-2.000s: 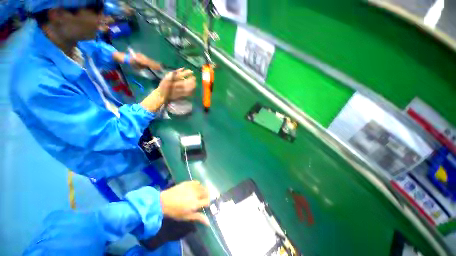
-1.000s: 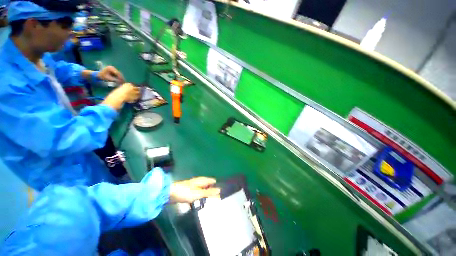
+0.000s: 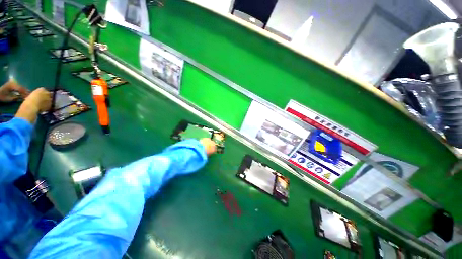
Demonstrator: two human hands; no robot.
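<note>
My left arm reaches across the bench, and my left hand (image 3: 208,146) is at the right end of a tablet unit with a green centre (image 3: 195,132) by the far edge. Only a small part of the hand shows past the sleeve; its fingers and any grip are hidden. Another tablet unit (image 3: 262,178), with a silvery-white centre, lies to the right of it. A loose pile of red leaded components (image 3: 231,203) lies nearer to me. My right hand is out of the picture.
Solder spool on its stand (image 3: 87,174) at left, beside my sleeve. Hanging orange screwdriver (image 3: 101,103) and round dish (image 3: 67,135) beyond it. A neighbour's hands (image 3: 36,100) work at far left. Black fan (image 3: 273,249) at bottom; more units (image 3: 335,226) lie along the far edge at right.
The view has turned right. The tablet unit in front of me has left its place, and a white-centred unit now lies by the far edge. My left hand has moved forward to the green-centred unit.
</note>
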